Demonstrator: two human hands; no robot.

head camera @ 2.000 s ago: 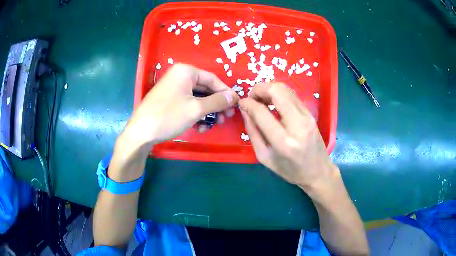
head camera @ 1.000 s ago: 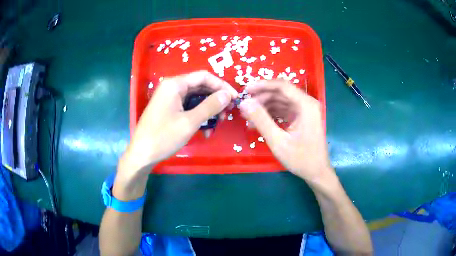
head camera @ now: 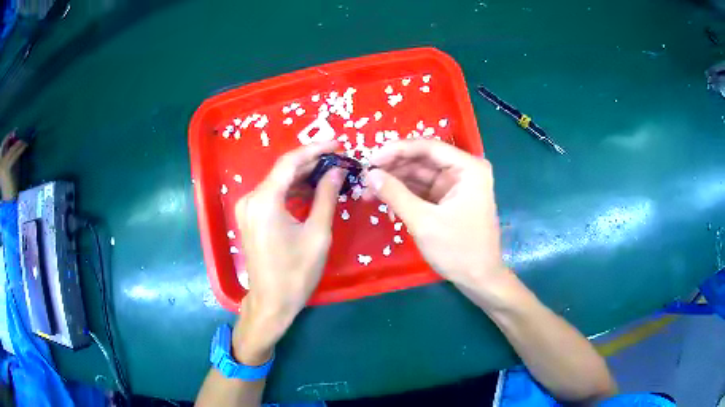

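My left hand (head camera: 290, 219) holds a black device housing (head camera: 335, 171) between thumb and fingers above the red tray (head camera: 208, 215). My right hand (head camera: 445, 207) is at the housing's right side, thumb and index fingertips pinched together at its edge. A small pale bit shows there, but the blur hides whether the fingertips grip it. Many small white pieces (head camera: 342, 103) lie scattered in the tray. A larger white piece with an opening (head camera: 316, 131) lies among them, just beyond my left hand.
A black tool with a yellow band (head camera: 525, 122) lies right of the tray on the green table (head camera: 588, 71). A grey box-shaped device (head camera: 54, 262) with cables stands at the left. Another person's hand (head camera: 11, 165) and blue sleeve show at the left edge.
The view has shifted and tilted. My left hand has turned the black housing up to its fingertips, and my right fingertips now meet its edge. Another person's hand has come into view at the left.
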